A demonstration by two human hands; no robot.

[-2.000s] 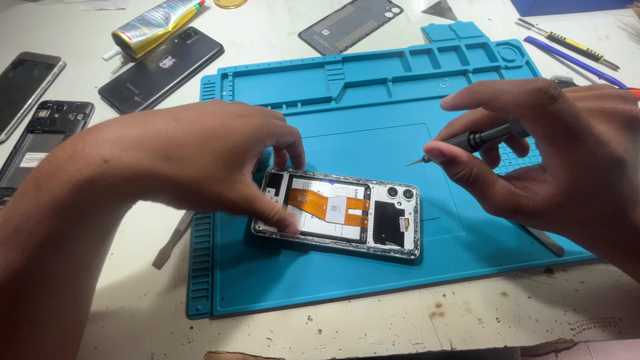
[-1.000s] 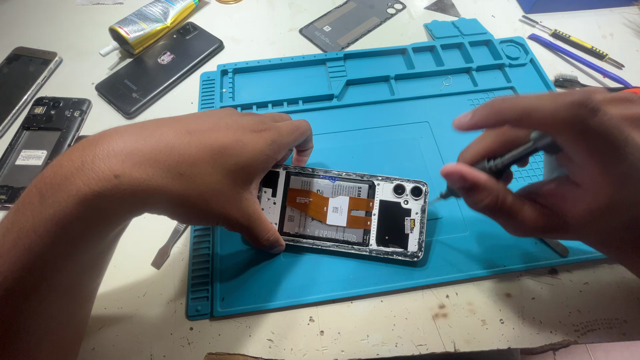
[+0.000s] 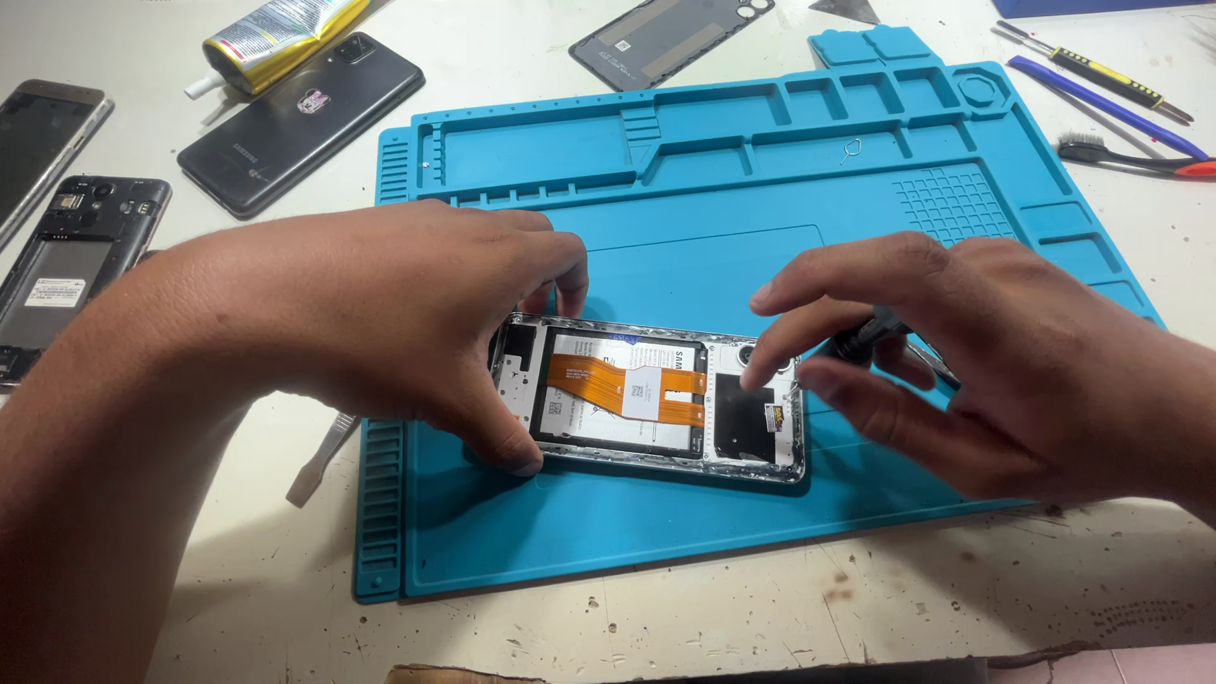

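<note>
A smartphone with its back cover off (image 3: pixel 750 465) lies on a blue silicone repair mat (image 3: pixel 608 532). Its battery (image 3: pixel 594 427) shows under an orange flex cable (image 3: pixel 594 385), with a black patch and camera lenses at the right end. My left hand (image 3: pixel 380 313) grips the phone's left end, thumb on the near edge and fingers at the far edge. Over the camera end, my right hand (image 3: pixel 959 351) holds a precision screwdriver (image 3: pixel 860 340); its tip is near the phone's right edge by the lenses. Whether the tip touches the phone I cannot tell.
Around the mat lie a black Samsung phone (image 3: pixel 304 123), a yellow tube (image 3: pixel 275 43), two more phones (image 3: pixel 81 247) at the left, a loose back cover (image 3: pixel 665 43), a metal spudger (image 3: pixel 323 461), a brush (image 3: pixel 1092 150) and pry tools (image 3: pixel 1107 104). A SIM ejector pin (image 3: pixel 851 150) lies in a mat tray.
My right hand with the screwdriver has come left and down onto the phone's camera end. My left hand still holds the phone's left end.
</note>
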